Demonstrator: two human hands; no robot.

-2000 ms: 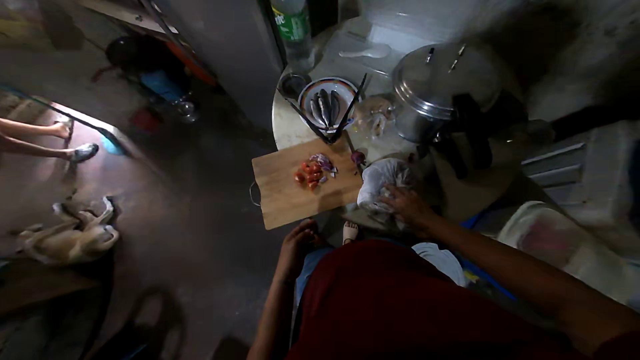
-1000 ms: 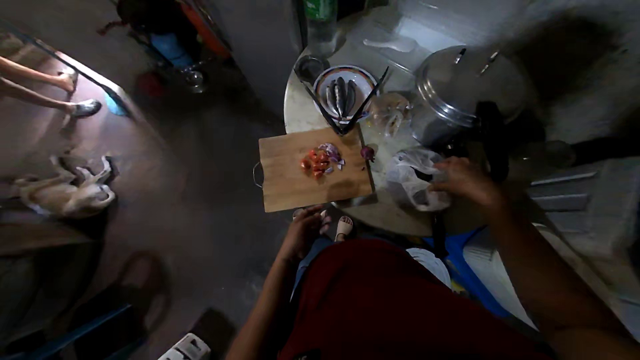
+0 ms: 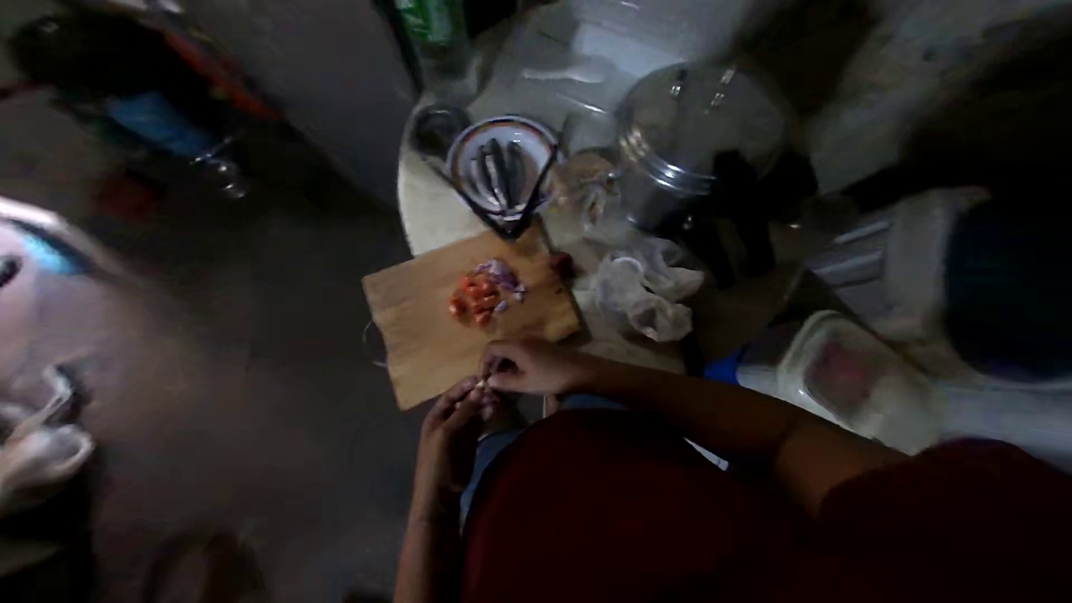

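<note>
My left hand [image 3: 456,412] and my right hand [image 3: 523,368] meet at the near edge of a wooden cutting board [image 3: 427,335]. Between their fingertips is a small pale piece [image 3: 481,384], too small to name. Chopped tomatoes [image 3: 476,300] and sliced red onion [image 3: 500,272] lie together on the board. A small dark red onion [image 3: 561,265] sits at the board's right edge, and a crumpled plastic bag [image 3: 645,289] lies to the right of it. Beyond the board, a rimmed bowl [image 3: 463,138] holds several small fish [image 3: 500,172], with open black tongs [image 3: 509,228] across it.
A metal pressure cooker [image 3: 703,134] stands at the back right, beside a clear plastic bag [image 3: 593,188]. A green-labelled bottle [image 3: 435,42] and a dark cup [image 3: 440,130] are at the back left. Tubs [image 3: 854,373] stand at the right. A light-coloured dog [image 3: 42,452] lies on the floor at left.
My right hand has left the plastic bag and come over to my left hand at the board's near edge. A small pale piece now shows between the fingers. The view has shifted.
</note>
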